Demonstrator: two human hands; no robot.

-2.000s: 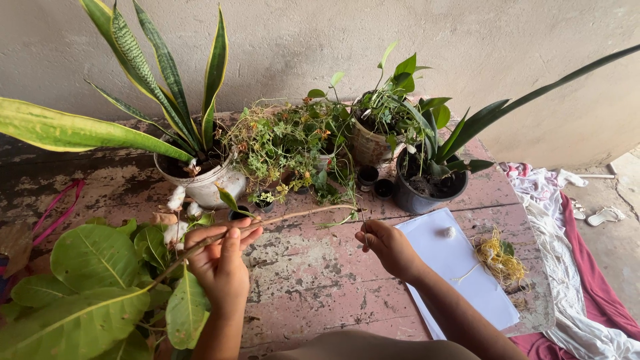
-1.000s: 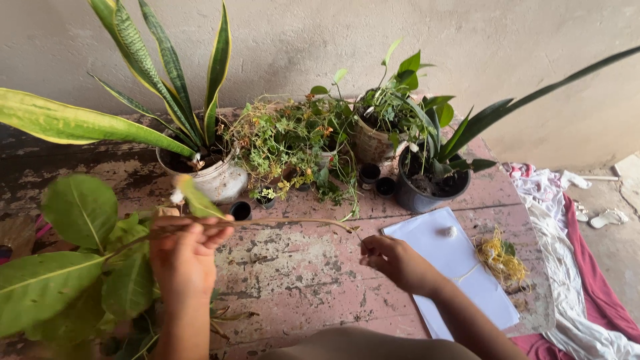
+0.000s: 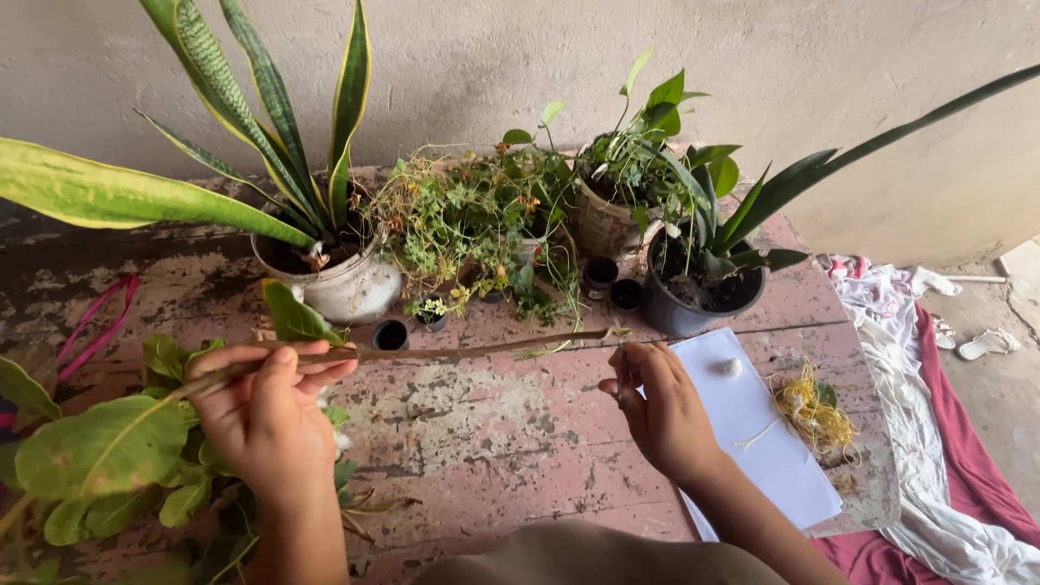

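Observation:
My left hand (image 3: 272, 406) is closed around a thin brown woody stem (image 3: 487, 348) with large green leaves (image 3: 101, 447) at its left end. The bare part of the stem runs right, above the pink table, and ends just above my right hand (image 3: 662, 402). That hand is closed on a small dark, thin object (image 3: 621, 378), mostly hidden by the fingers; I cannot tell what it is. Beyond my right hand lie sheets of white paper (image 3: 772, 455) with a small white tuft (image 3: 731, 367) on them. A tangle of yellow fibres (image 3: 815, 410) rests beside the paper.
Along the wall stand a snake plant in a white pot (image 3: 345, 284), a trailing plant (image 3: 471, 211), a leafy plant in a worn pot (image 3: 605, 223) and a dark pot (image 3: 703, 301). Small black cups (image 3: 390, 335) sit in front. Cloths (image 3: 918, 422) hang at the table's right edge (image 3: 877, 406).
My left hand has moved left along the stem since two seconds ago, and the leafy end has shifted. My right hand stays near the stem's bare tip.

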